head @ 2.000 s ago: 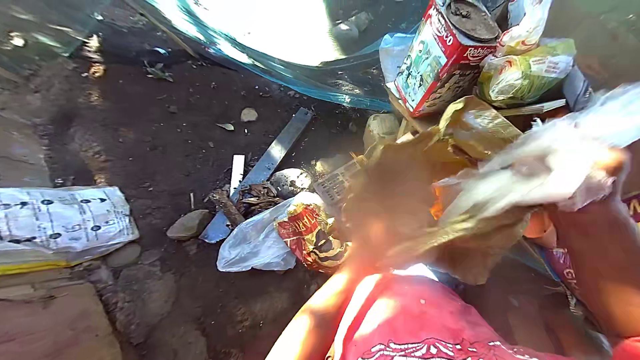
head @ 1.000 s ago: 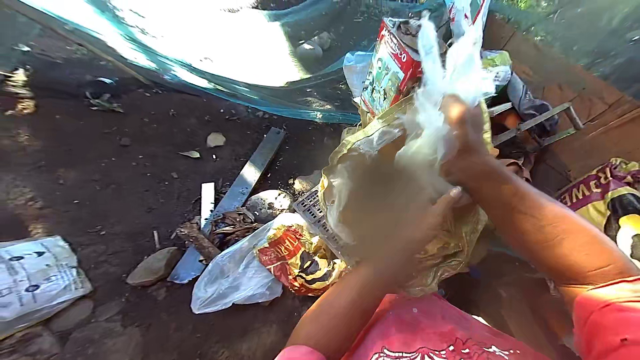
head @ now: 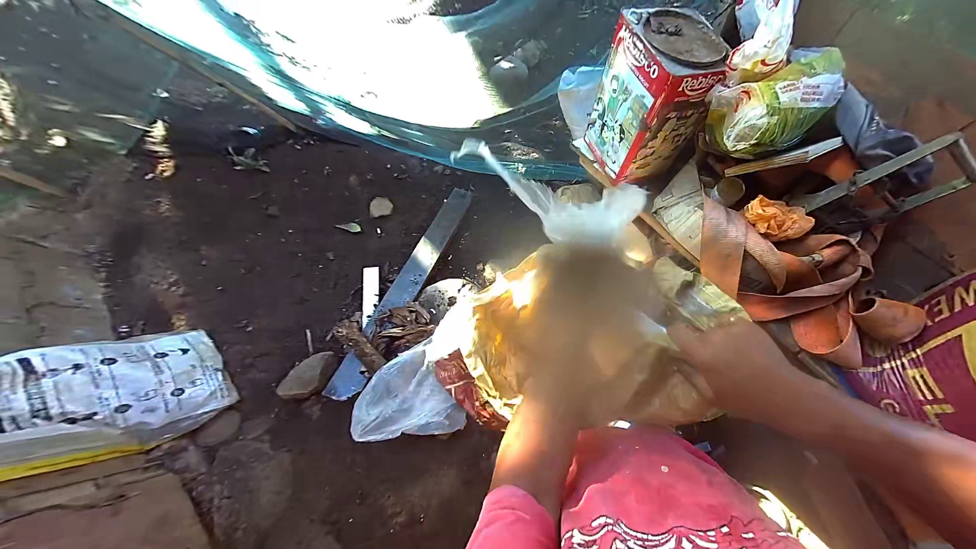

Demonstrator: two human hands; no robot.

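Observation:
A crinkled gold plastic bag (head: 488,335) lies in front of me, over my lap. My right hand (head: 709,358) grips its right edge. A brown blur covers most of my left hand (head: 568,343), which is over the bag's middle; its fingers and hold cannot be made out. A whitish translucent plastic bag (head: 591,217) shows just above that blur, one thin end reaching up left. Left of the gold bag are a red wrapper (head: 465,389) and a clear plastic bag (head: 408,396).
A red biscuit tin (head: 648,91) stands at the upper right beside a green-filled plastic bag (head: 778,107). Orange webbing straps (head: 770,282) and a metal frame (head: 892,183) lie right. A metal strip (head: 423,259), a stone (head: 307,375) and a printed sack (head: 114,381) rest on soil, below teal netting (head: 366,122).
My right hand has come down from the whitish plastic, which it held up a second ago, to the gold bag's right edge. The whitish plastic is lower.

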